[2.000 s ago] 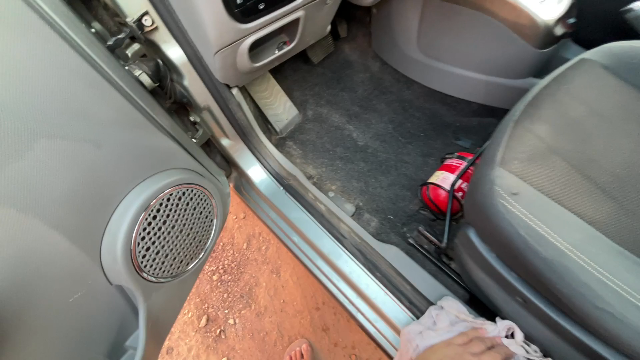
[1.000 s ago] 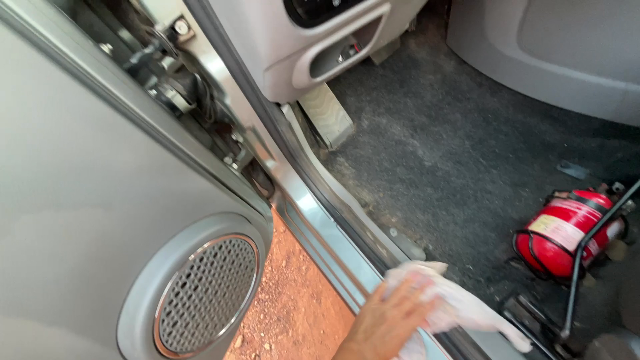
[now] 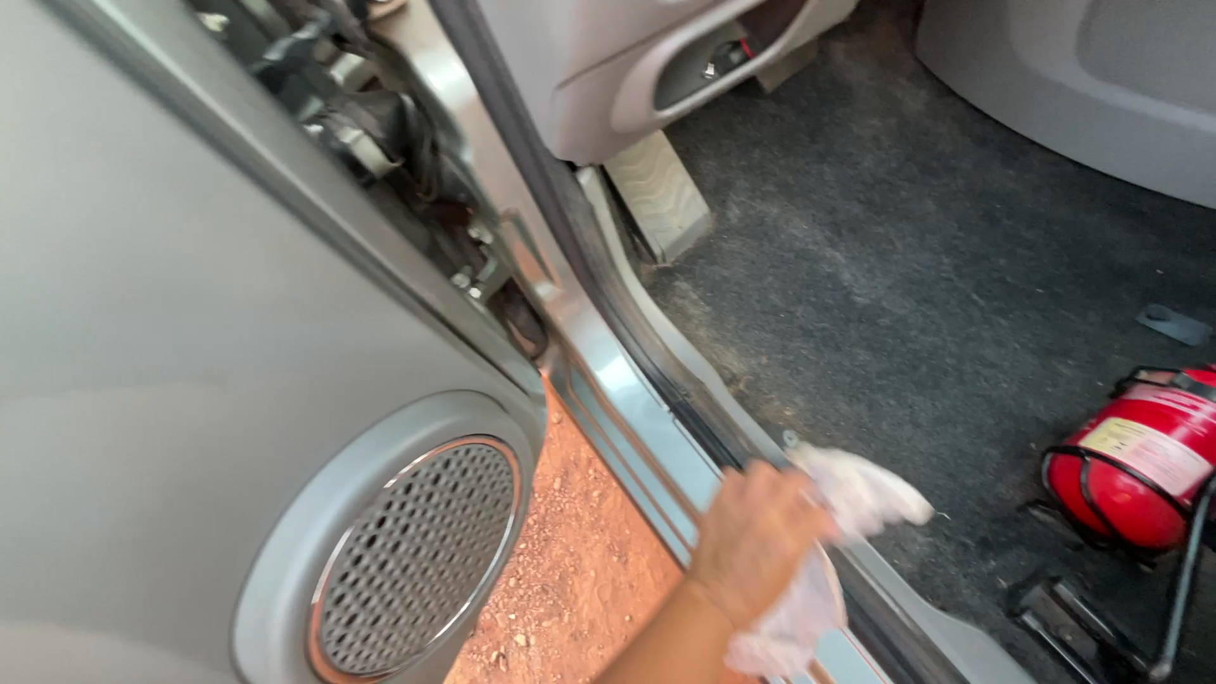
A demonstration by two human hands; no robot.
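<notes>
My left hand [image 3: 760, 537], blurred, holds a pale pinkish-white cloth [image 3: 860, 494] on the door sill of a vehicle. One part of the cloth spreads over the sill's inner edge toward the dark carpet, and another part hangs below my hand. Beneath them, the metal door sill [image 3: 622, 380] runs diagonally beside a black rubber door seal [image 3: 655, 366]. My fingers are partly lost in the blur and the cloth. My right hand is out of view.
An open door panel [image 3: 171, 332] with a round speaker grille [image 3: 423, 560] fills the left. A red fire extinguisher [image 3: 1140, 456] in a black wire bracket lies on the carpet [image 3: 883, 275] at right. A footrest [image 3: 660, 195] stands ahead; reddish ground [image 3: 570, 532] shows below.
My left hand and the cloth have moved forward along the sill from near the seat. The view has moved closer to the sill, and the seat has left it.
</notes>
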